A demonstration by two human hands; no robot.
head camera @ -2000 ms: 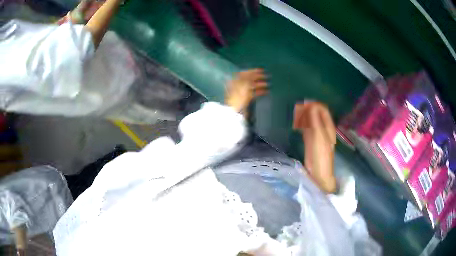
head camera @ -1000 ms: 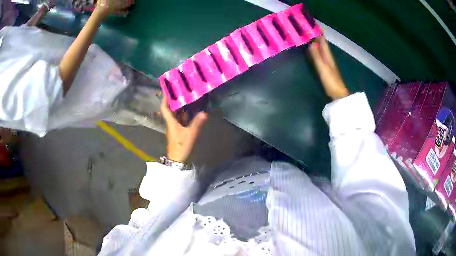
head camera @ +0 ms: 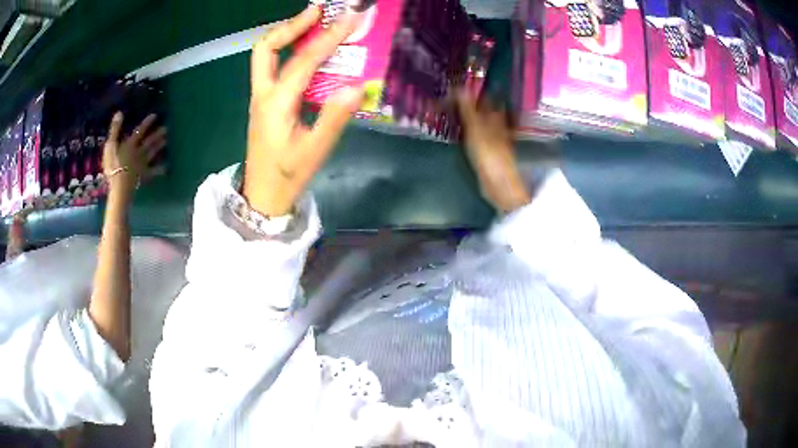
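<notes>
A row of pink and dark smartwatch boxes (head camera: pixel 429 66) stands on the green bench at the top middle, partly blurred. My left hand (head camera: pixel 293 114) is spread against the pink face of the left end box, below and over its white barcode label. My right hand (head camera: pixel 492 149) is blurred and lies at the right end of the same row. The row is between my two hands. Its top is cut off by the picture's edge.
More pink boxes with barcode labels (head camera: pixel 595 66) stand close on the right. A small white piece (head camera: pixel 736 156) lies at the bench edge. At left, another person's hand (head camera: pixel 131 153) touches a dark row of boxes (head camera: pixel 74 144). A pale rail (head camera: pixel 197 54) crosses behind.
The view has turned right along the bench. The row held between my hands showed pink slotted sides before; now dark edges and a printed end face show, close to the right-hand boxes.
</notes>
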